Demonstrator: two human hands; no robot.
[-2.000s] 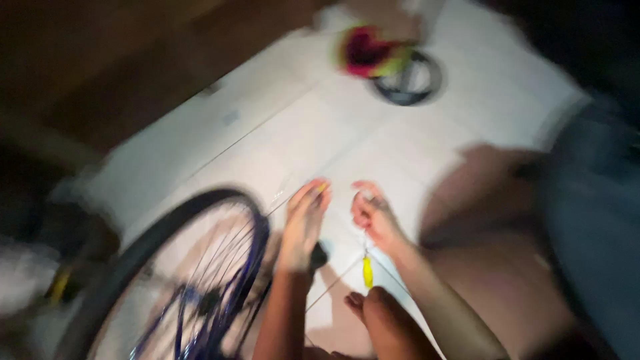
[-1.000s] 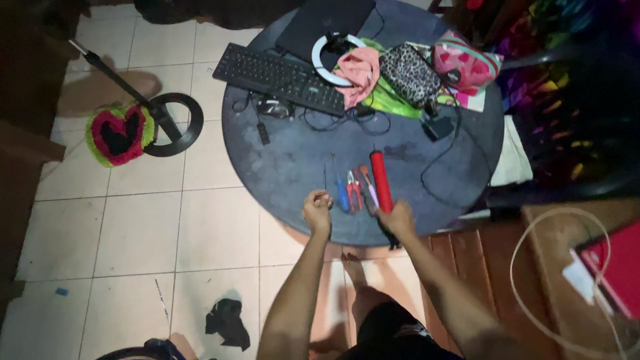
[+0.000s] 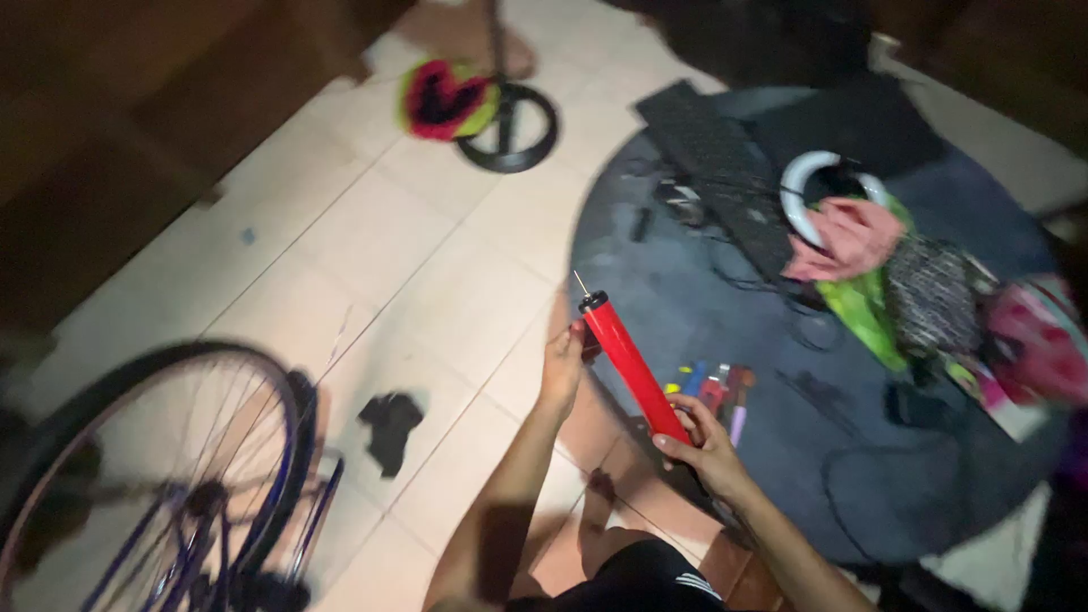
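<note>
A red hand pump (image 3: 633, 365) with a black cap and a thin metal needle at its upper end is tilted in front of me. My right hand (image 3: 701, 438) grips its lower part. Beside the capped end is my left hand (image 3: 565, 365), its fingers close to or touching the cap; whether they hold anything is hidden. Several hand tools (image 3: 714, 391) lie on the round dark table just beyond my right hand. At the lower left is a bicycle wheel (image 3: 293, 416) with a black tire and blue frame tubes.
The round table (image 3: 629, 246) carries a keyboard (image 3: 714, 170), a white ring (image 3: 795, 191), a pink cloth (image 3: 854, 238), a patterned pouch (image 3: 931, 293) and cables. A black cloth (image 3: 391, 429) lies on the tiled floor. Farther off are a round stand base (image 3: 548, 136) and a heart-patterned mat (image 3: 442, 98).
The red pump, upright over the table beside the tools a second ago, is now lifted toward the table's left edge in my right hand. The view has swung left, bringing the bicycle wheel in.
</note>
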